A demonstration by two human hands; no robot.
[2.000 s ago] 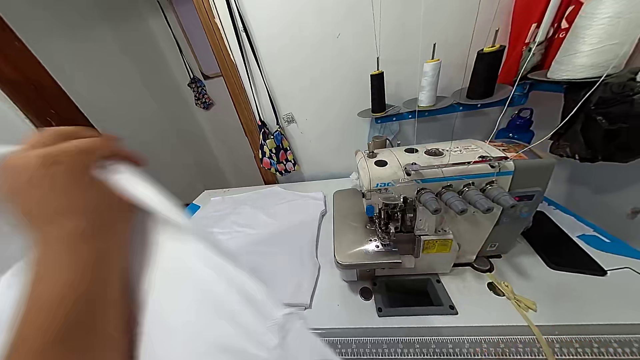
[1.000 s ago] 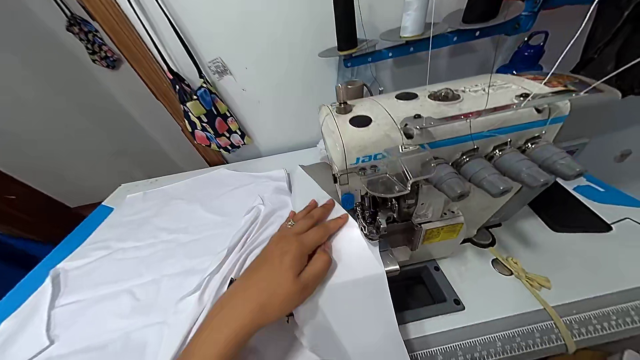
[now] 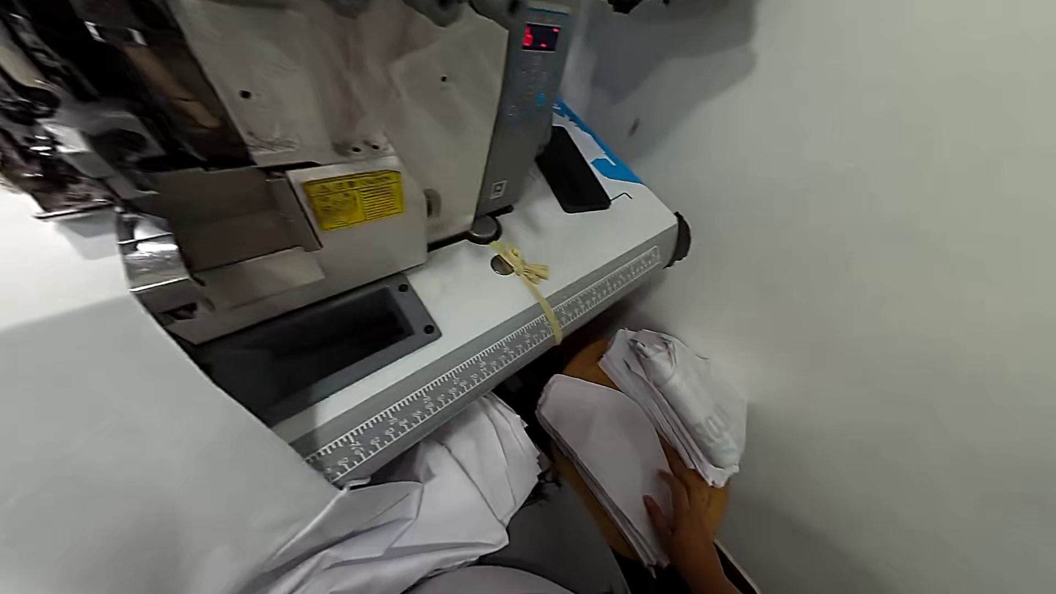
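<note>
Low at the right, my right hand (image 3: 689, 516) rests with its fingers on a stack of white cut fabric pieces (image 3: 615, 441); whether it grips a piece cannot be told. Beside that stack lies a second folded white fabric bundle (image 3: 681, 396), both on a round brown stool seat (image 3: 586, 363). My left hand is out of view. White fabric (image 3: 157, 445) spreads over the table at the left, next to the overlock sewing machine (image 3: 454, 99), and hangs over the front edge in folds (image 3: 462, 487) onto my lap.
The white table's front edge carries a printed ruler strip (image 3: 495, 355), with a yellow fabric tie (image 3: 536, 289) around it. A black flat object (image 3: 573, 169) lies behind the machine's right end. A wall (image 3: 891, 289) stands close at the right.
The view has swung down and right. A hand that lay on the white fabric beside the machine one second ago is no longer in view; my right hand now shows at the fabric stack.
</note>
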